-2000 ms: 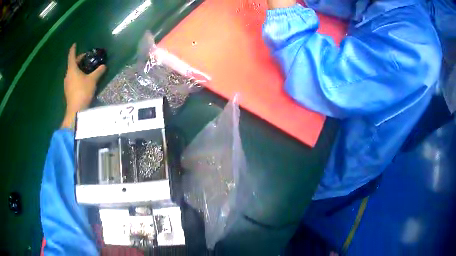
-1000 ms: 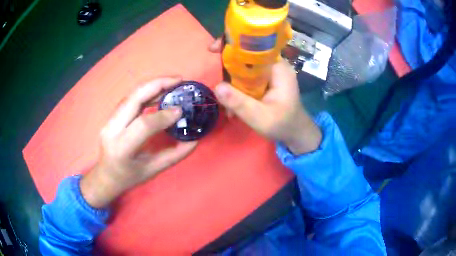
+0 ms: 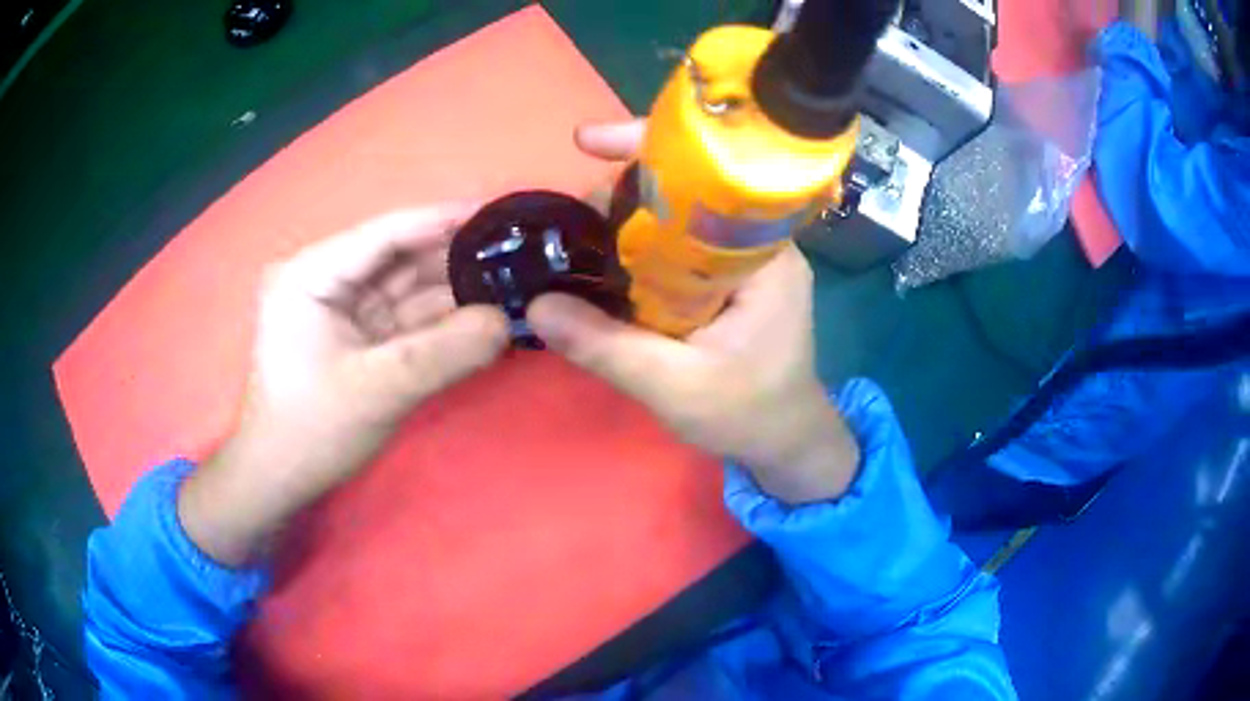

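Observation:
A glossy round black housing [image 3: 528,247] is held above the red-orange mat [image 3: 452,548]. My left hand [image 3: 363,342] grips its left side, with the thumb at its lower edge. My right hand [image 3: 727,356] is wrapped around the yellow electric screwdriver [image 3: 685,192], and its thumb also touches the housing's lower edge. The screwdriver's dark top points up and right. Its bit is hidden. The housing's surface is dark with bright reflections, and its inner parts cannot be made out.
The silver-white screw feeder [image 3: 932,69] stands at the upper right, beside a clear bag of screws [image 3: 987,199]. Another black housing [image 3: 258,17] lies on the green surface at the upper left. A person's blue sleeve [image 3: 1165,178] is at the right.
Both hands have closed in around the housing, and my right thumb now touches it. Its detailed inner face no longer shows. The screwdriver's top has tilted toward the camera.

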